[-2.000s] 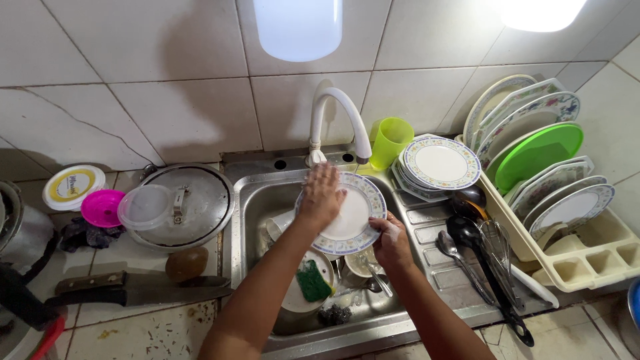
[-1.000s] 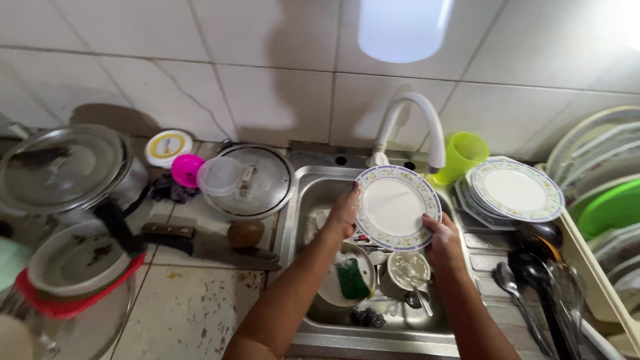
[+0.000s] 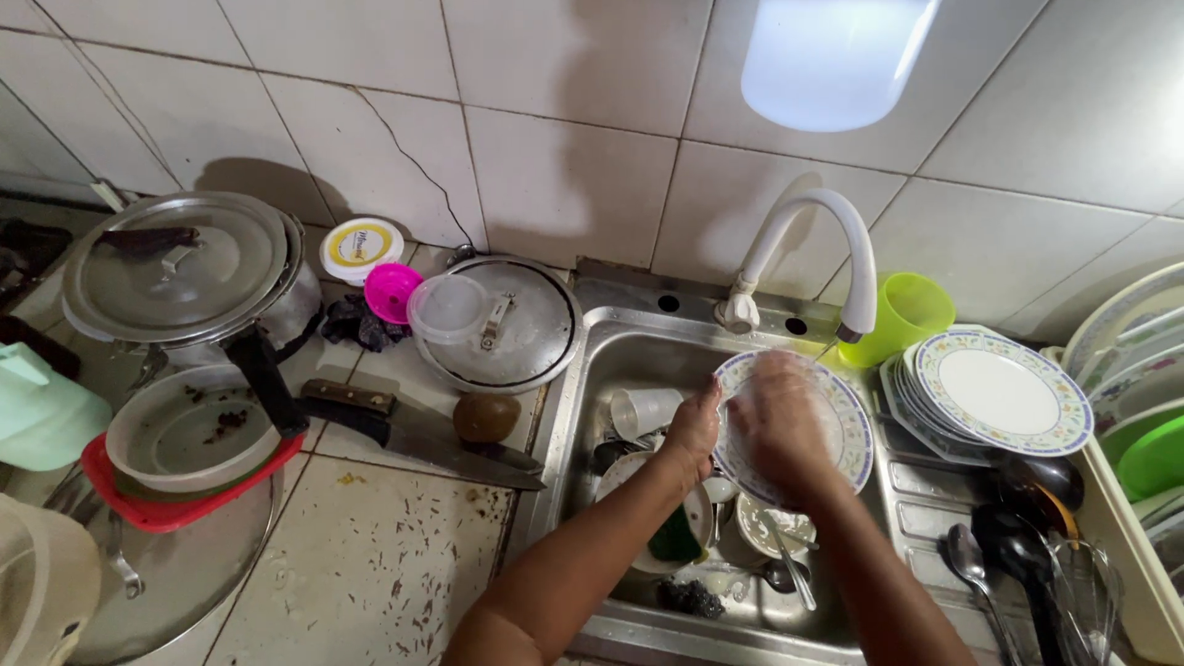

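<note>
A white plate with a blue and floral rim [image 3: 846, 421] is tilted over the stainless steel sink [image 3: 601, 338]. My left hand [image 3: 696, 433] grips its left edge. My right hand [image 3: 782, 425], blurred, lies against the plate's face with nothing held in it. Water runs in a thin stream from the white faucet [image 3: 856, 268] beside the plate's upper edge. Below in the sink are a plate with a green scouring pad [image 3: 675, 536], a bowl of cloudy water with a spoon [image 3: 777, 527], a clear cup [image 3: 643, 412] and a dark scrubber [image 3: 689, 597].
Stacked plates [image 3: 1004, 393], a lime green cup [image 3: 897, 319] and utensils [image 3: 980, 564] are on the drainboard, beside a dish rack [image 3: 1115, 518]. Left of the sink lie a large knife [image 3: 462, 458], a metal lid [image 3: 527, 324], a covered pot [image 3: 185, 268] and a white bowl on a red tray [image 3: 194, 425].
A second ago both hands held the plate by its sides; now my right hand is on its face. Two seconds ago my left hand was on the face. The view has shifted left.
</note>
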